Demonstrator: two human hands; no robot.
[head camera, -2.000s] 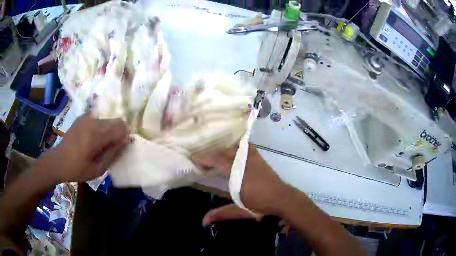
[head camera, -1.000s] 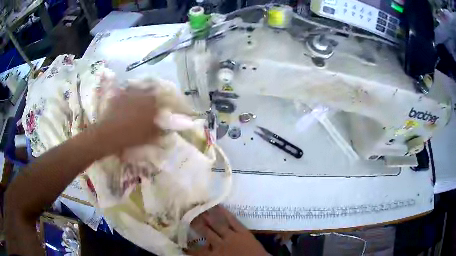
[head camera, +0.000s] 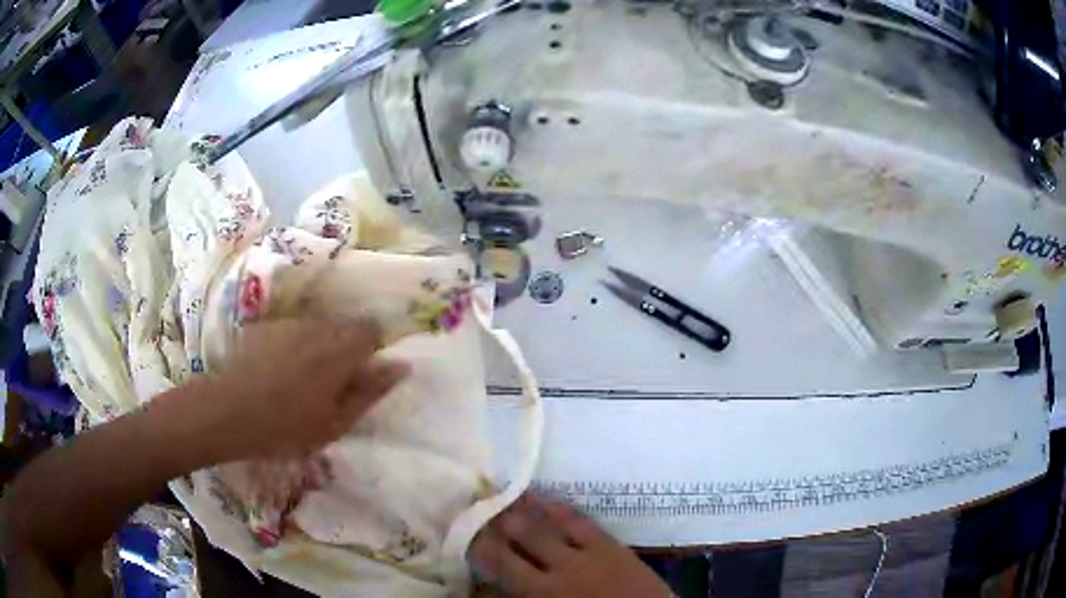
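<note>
The cream floral garment piece (head camera: 409,403) lies in a heap left of and in front of the needle, its right edge running up to the presser foot area (head camera: 477,251). A narrow cream strip (head camera: 532,409) curves from the foot down to my right hand. My left hand (head camera: 310,380) lies on top of the cloth, slightly blurred; its fingers are bent and I cannot tell if they pinch any cloth. My right hand (head camera: 561,549) is at the table's front edge beside the strip's lower end; its fingertips are partly hidden, so its grip is unclear.
The off-white sewing machine (head camera: 701,152) spans the back and right. Black thread snips (head camera: 669,310) lie right of the needle. Long grey metal blades (head camera: 304,99) rest across the machine head. A ruler scale (head camera: 772,481) runs along the table's front edge. A small metal part (head camera: 578,243) lies near the foot.
The view has moved closer to the needle. My left hand has moved down from near the foot onto the cloth, which now lies flatter beside the foot. My right hand remains at the front edge.
</note>
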